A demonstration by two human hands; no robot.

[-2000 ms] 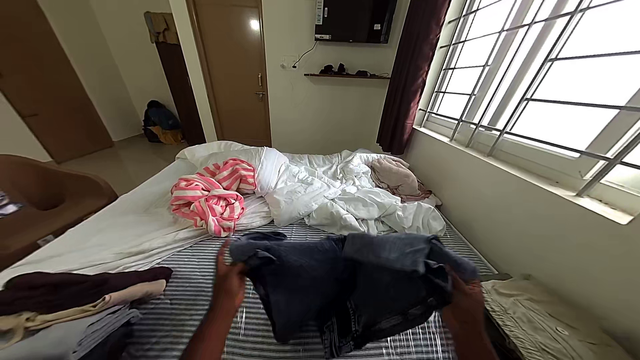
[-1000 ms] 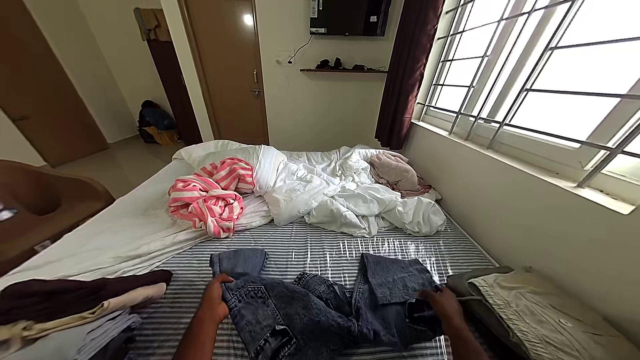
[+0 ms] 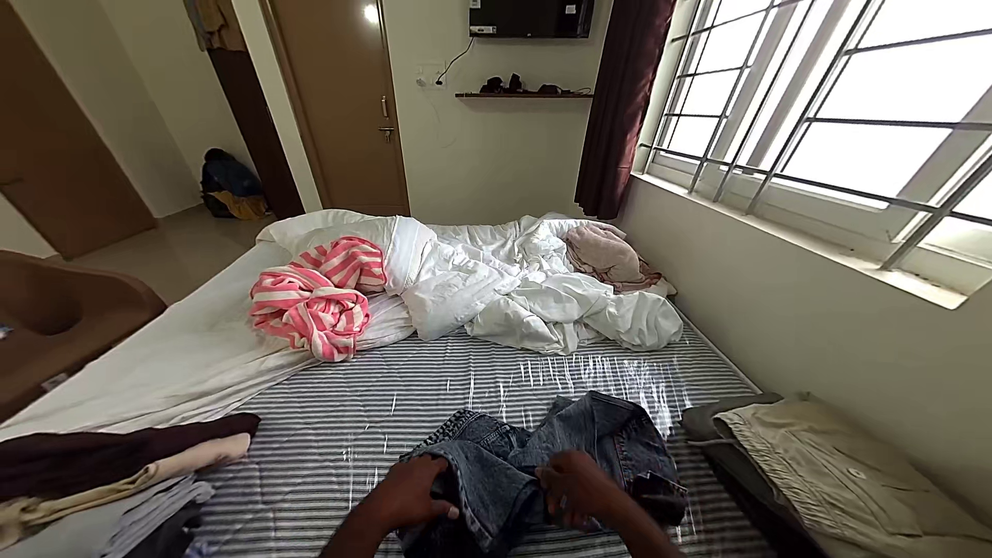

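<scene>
A pair of blue denim jeans (image 3: 496,473) lies bunched on the striped mattress (image 3: 325,434) in front of me. At the left part of the denim is my left hand (image 3: 418,492), its fingers in under a fold and the thumb outside. My right hand (image 3: 577,488) pinches the cloth near the middle, with the fingertips partly hidden. To the right lies a stack of folded trousers (image 3: 845,465), beige on top of dark ones. At the left edge sits a stack of folded clothes (image 3: 155,457) in maroon, cream and grey.
A pink and white striped cloth (image 3: 318,298) is heaped on the left, beside a rumpled white sheet (image 3: 542,302). A dusty pink cloth (image 3: 608,256) lies near the wall. A barred window (image 3: 821,132) is at right, a brown plastic chair (image 3: 70,325) at left.
The jeans were held up above the mattress, then spread out low across it; now they are bunched. My two hands have come closer together.
</scene>
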